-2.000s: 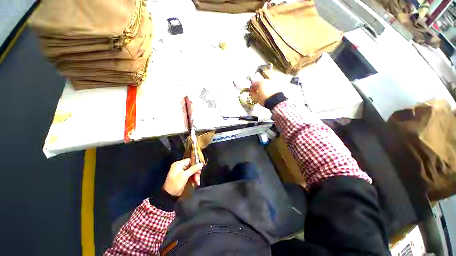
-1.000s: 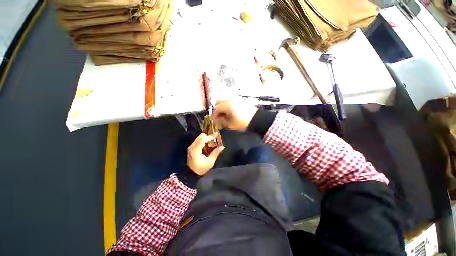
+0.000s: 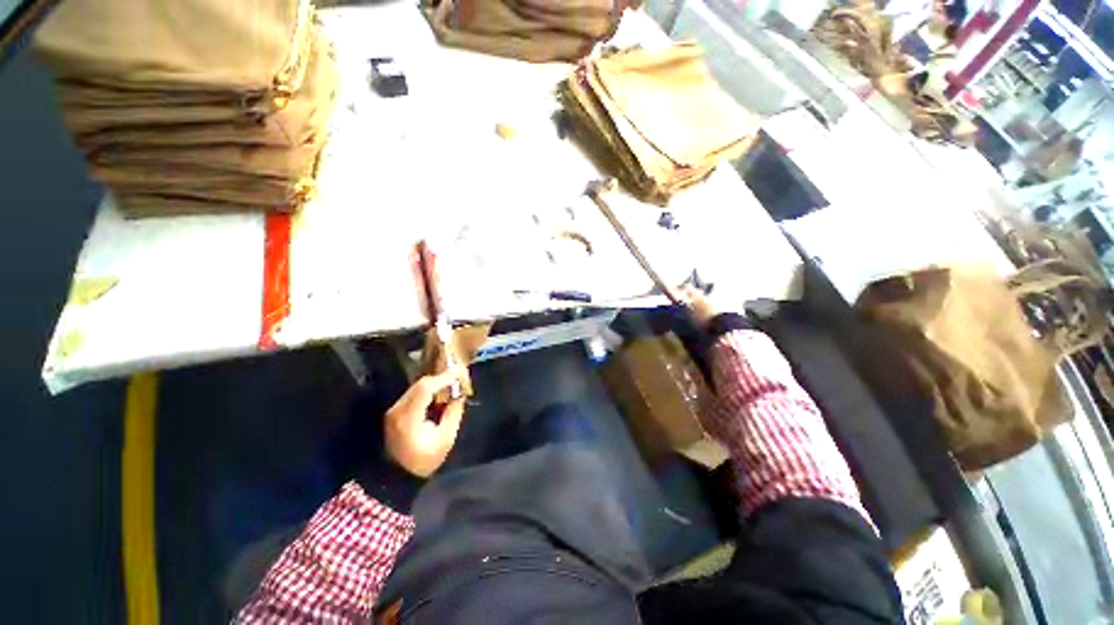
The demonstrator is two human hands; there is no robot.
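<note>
My left hand (image 3: 422, 427) pinches a brown bag piece (image 3: 472, 339) with a metallic edge, held at the front end of the narrow bar (image 3: 428, 281) at the table edge. My fingers hide part of the piece. My right hand (image 3: 699, 305) is small and blurred at the table's front edge, at the lower end of the wooden-handled hammer (image 3: 634, 250). The dark head of another hammer (image 3: 668, 221) shows beside it, its handle unclear. Whether my right fingers are closed on a handle is not clear. A round gold-rimmed dish (image 3: 571, 247) lies left of the hammers.
A tall brown stack (image 3: 202, 110) stands at the left, a lower stack (image 3: 660, 110) at the back right. A red strip (image 3: 276, 275) and a thin dark tool (image 3: 569, 296) lie on the table (image 3: 183, 287). A box (image 3: 660, 391) is below; a brown bag (image 3: 965, 360) is at right.
My right hand has left the brown piece at the bar and moved right to the hammer handles. My left hand still holds the piece. The view has shifted, showing more of the right side.
</note>
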